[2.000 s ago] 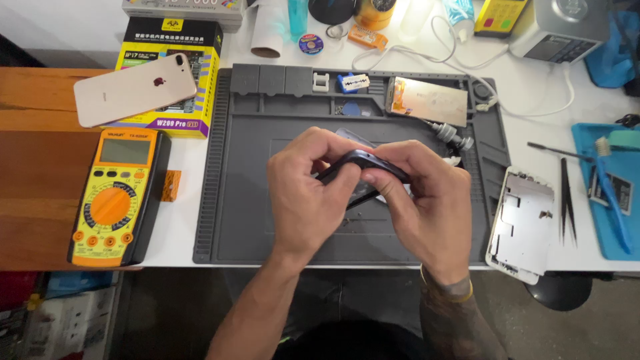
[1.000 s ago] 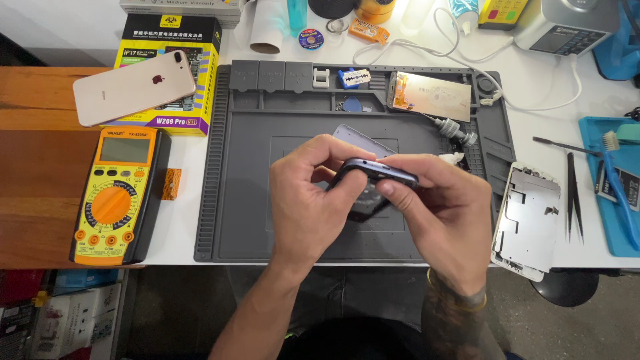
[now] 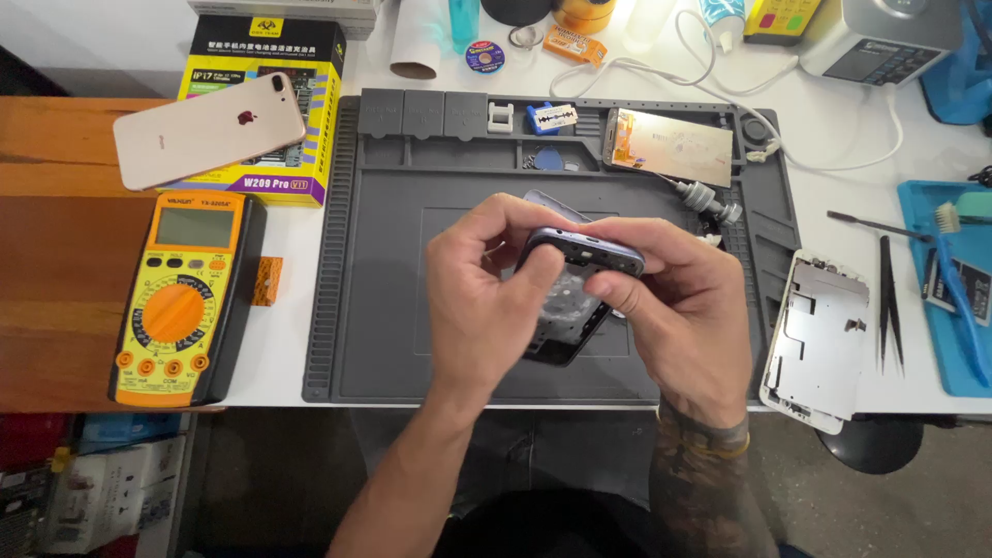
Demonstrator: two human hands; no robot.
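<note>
My left hand (image 3: 496, 291) and my right hand (image 3: 674, 302) both grip a smartphone frame (image 3: 570, 298) by its upper end, over the grey repair mat (image 3: 387, 271). The frame is tilted, with its port edge facing up and its dark inner side toward me. My left thumb presses on the inside near the top left, and my right thumb lies near the top right corner. Behind the frame a flat greyish panel (image 3: 554, 203) shows in part; my fingers hide the rest. A detached phone screen (image 3: 674, 147) lies in the mat's upper right tray, beside a metal clamp-like tool (image 3: 709, 201).
At left are a yellow multimeter (image 3: 182, 298) and a rose-gold iPhone (image 3: 209, 132) on a box (image 3: 329, 93). At right lie a white display assembly (image 3: 821, 333), black tweezers (image 3: 890, 302) and a blue tray (image 3: 914, 201) with a brush (image 3: 957, 294). A white cable (image 3: 837, 167) crosses the back.
The phone frame has been tilted so that more of its inner side shows than two seconds ago. Both hands have kept hold of it.
</note>
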